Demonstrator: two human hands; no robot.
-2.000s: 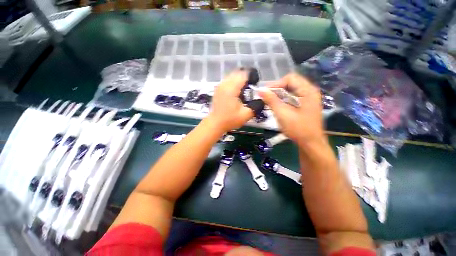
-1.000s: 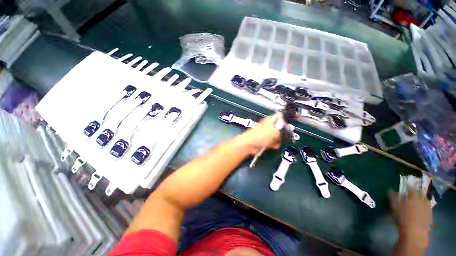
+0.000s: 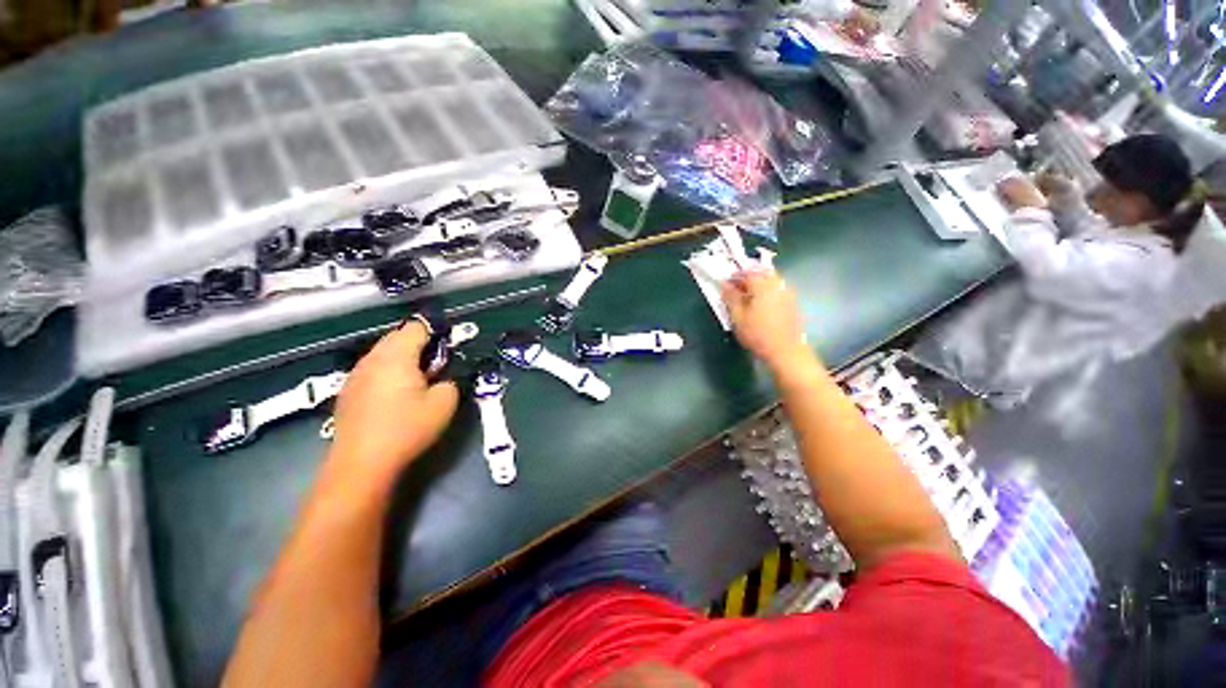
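Note:
My left hand [image 3: 393,397] is above the bench mat at centre left. Dark material shows at its fingertips and a pale strap end sticks out on its left side; it appears to hold a part-assembled watch, mostly hidden. My right hand [image 3: 764,312] is at the pile of white strap halves [image 3: 713,280], fingertips touching it; whether it grips one is unclear. Several part-assembled watches [image 3: 495,430], black heads with one pale strap half, lie between the hands. Another watch [image 3: 276,410] lies left of my left hand.
White foam board [image 3: 114,336] with watches lies below the translucent compartment tray [image 3: 323,128]. A slotted foam tray [image 3: 121,565] is at lower left. Bags of parts [image 3: 672,121] and a green-faced item [image 3: 628,204] are behind the straps. A person [image 3: 1096,242] sits at right.
The view has turned right. My hands were together two seconds ago and are now apart. My right hand has moved to the strap pile; my left remains low over the mat.

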